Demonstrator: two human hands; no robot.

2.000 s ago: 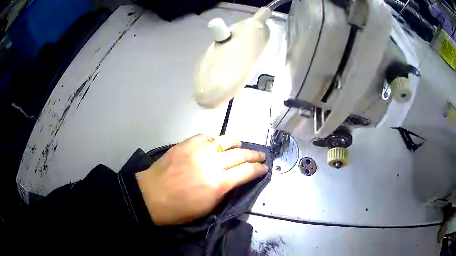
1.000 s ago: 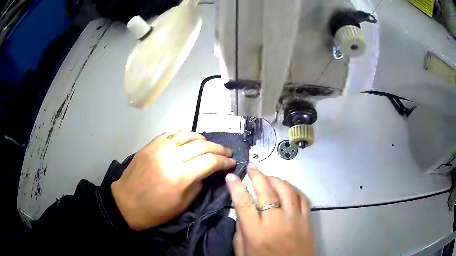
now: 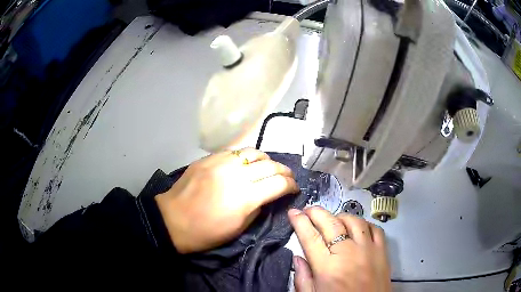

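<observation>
A dark denim piece (image 3: 268,239) lies on the machine bed, its upper edge by the presser foot (image 3: 311,188), beside the shiny round needle plate (image 3: 331,194). My left hand (image 3: 228,197) lies flat on the denim, left of the foot, fingers pointing right. My right hand (image 3: 343,251), with a ring, rests at the denim's right edge just below the needle plate. Its fingertips are close to the cloth; whether they pinch it cannot be told. The needle is not clearly visible.
The machine head (image 3: 383,85) stands above the right hand, with a cream tension knob (image 3: 384,208) low on it. A cream oval lamp-like part (image 3: 245,85) hangs left of it. A holed dark disc (image 3: 352,208) is in the bed. A small dark tool (image 3: 477,178) lies at right.
Since two seconds ago, my right hand has come in at the denim's right edge. The view has shifted back and forth. More denim now shows bunched below my left hand.
</observation>
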